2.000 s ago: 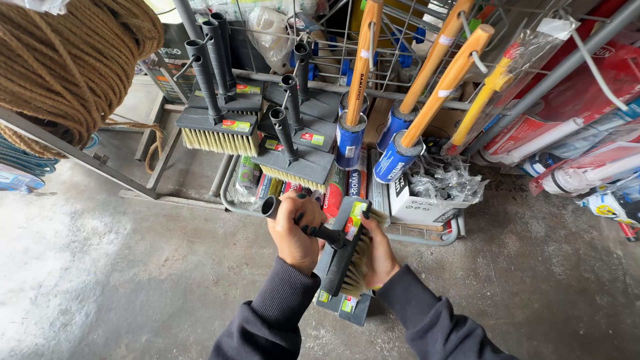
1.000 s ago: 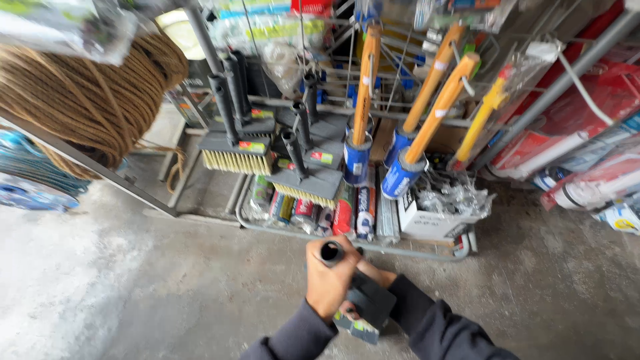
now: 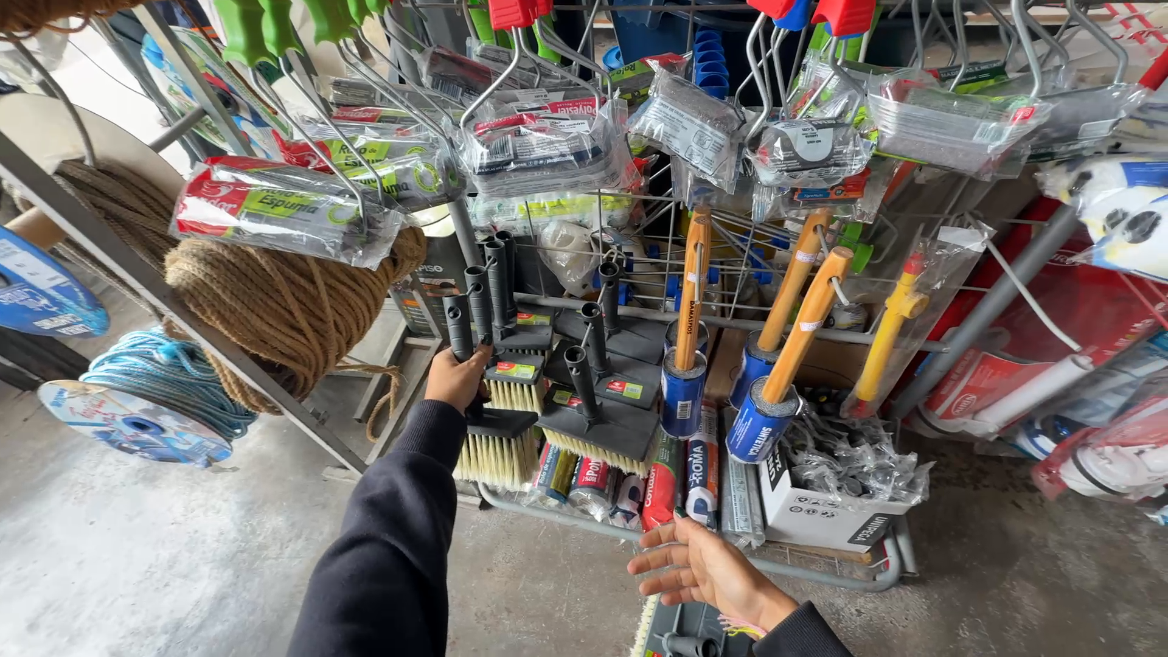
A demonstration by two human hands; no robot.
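My left hand is closed around the dark plastic handle socket of a block brush with pale bristles, at the left end of the hanging brushes. More block brushes with dark backs hang right beside it on the rack. My right hand has its fingers spread and holds nothing; it is in front of the rack's lower rail. Below it, partly hidden, another block brush shows at the bottom edge of the view.
Blue rollers with wooden handles hang right of the brushes, above a white carton of wrapped items. Packaged rollers hang across the top. A jute rope spool and a blue rope spool are at left.
My hands were together on a block brush in front of the rack; now they are apart, the left up at the hanging brushes, the right open. The view has shifted to show more above.
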